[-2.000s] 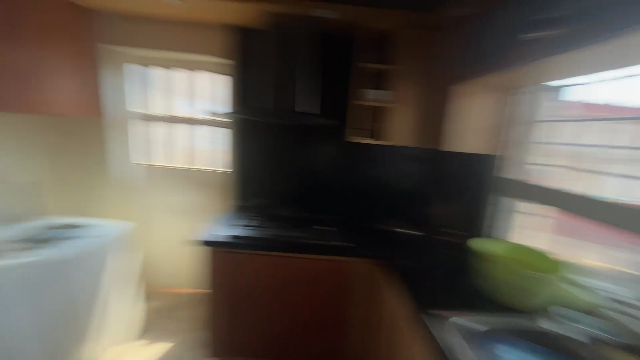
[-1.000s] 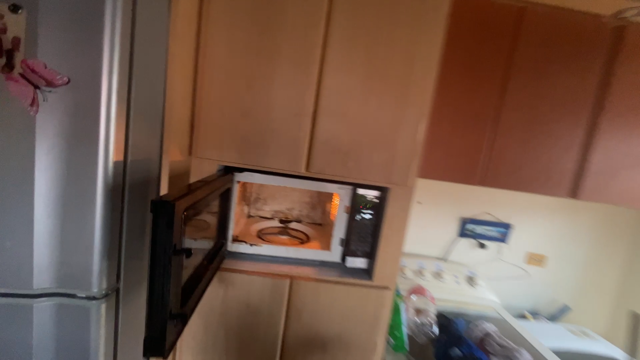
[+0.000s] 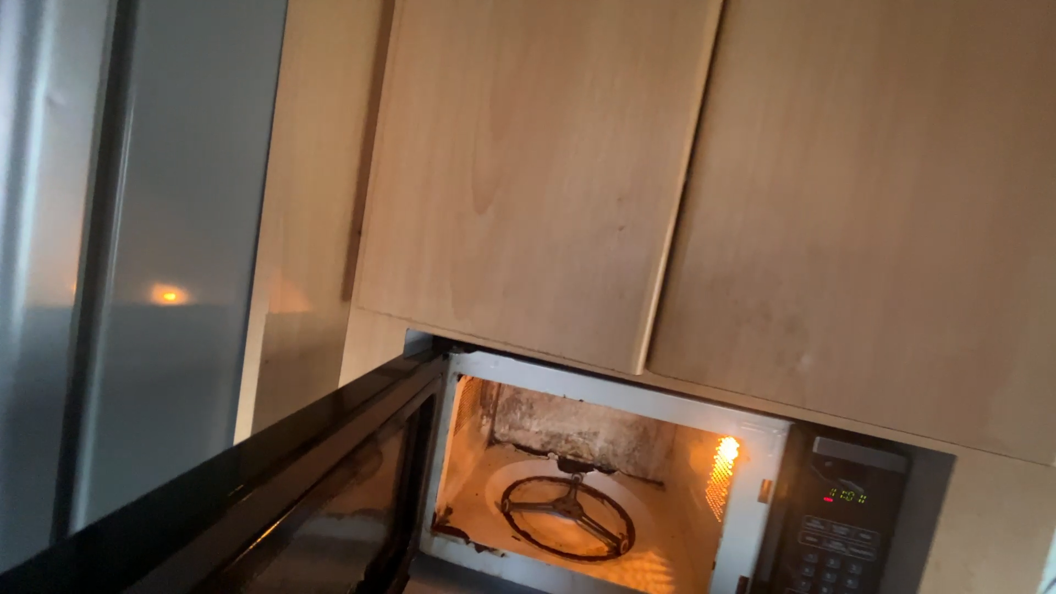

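Note:
Neither my left hand nor my right hand shows in the head view. A built-in microwave oven (image 3: 610,384) fills the lower middle, its light on inside. Its dark door (image 3: 322,462) stands swung out toward the lower left. On the cavity floor lies a round roller ring with three spokes (image 3: 568,510), with no glass plate over it. The back wall and front edge of the cavity look stained and worn. At the right, the dark control panel (image 3: 850,511) has a lit display and several buttons.
Light wooden cabinet doors (image 3: 536,181) hang shut above the microwave, another (image 3: 866,223) to their right. A grey metallic refrigerator (image 3: 181,206) stands at the left edge, with an orange glow reflected on it. The open microwave door juts out toward the camera.
The view has swung from the stove area to the microwave and then come closer to it. The microwave door stands open in both the one-second-old frame and now.

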